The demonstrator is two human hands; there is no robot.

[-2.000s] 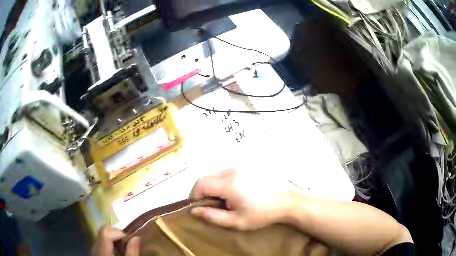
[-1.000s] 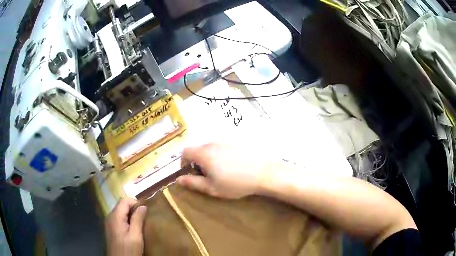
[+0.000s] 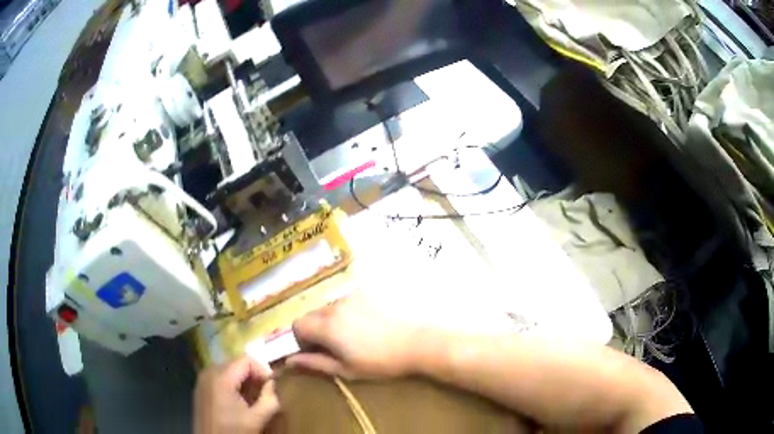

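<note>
A brown garment piece (image 3: 407,405) lies at the bottom centre, with a light tan-yellow strip (image 3: 355,405) running down it. My right hand (image 3: 352,339) holds its upper edge between thumb and fingers. My left hand (image 3: 238,397), at the lower left, pinches the edge at its left end; the edge is mostly hidden by the fingers. The yellow clamp frame (image 3: 293,298) with black handwriting and a long window lies just beyond my hands. They do not touch it. A white strip with a red line (image 3: 278,346) shows between my hands and the frame.
The white sewing machine head (image 3: 140,275) stands at the left, the metal clamp arm (image 3: 263,195) behind the frame. A white plate (image 3: 475,280) carries handwriting, a pink stick (image 3: 349,175) and black cable (image 3: 458,217). A dark screen (image 3: 373,38) is at the back, beige bundles (image 3: 607,246) at the right.
The view has shifted, showing more of the screen. The hands have moved the brown edge toward the frame and now cover more of it. My hands are closer together.
</note>
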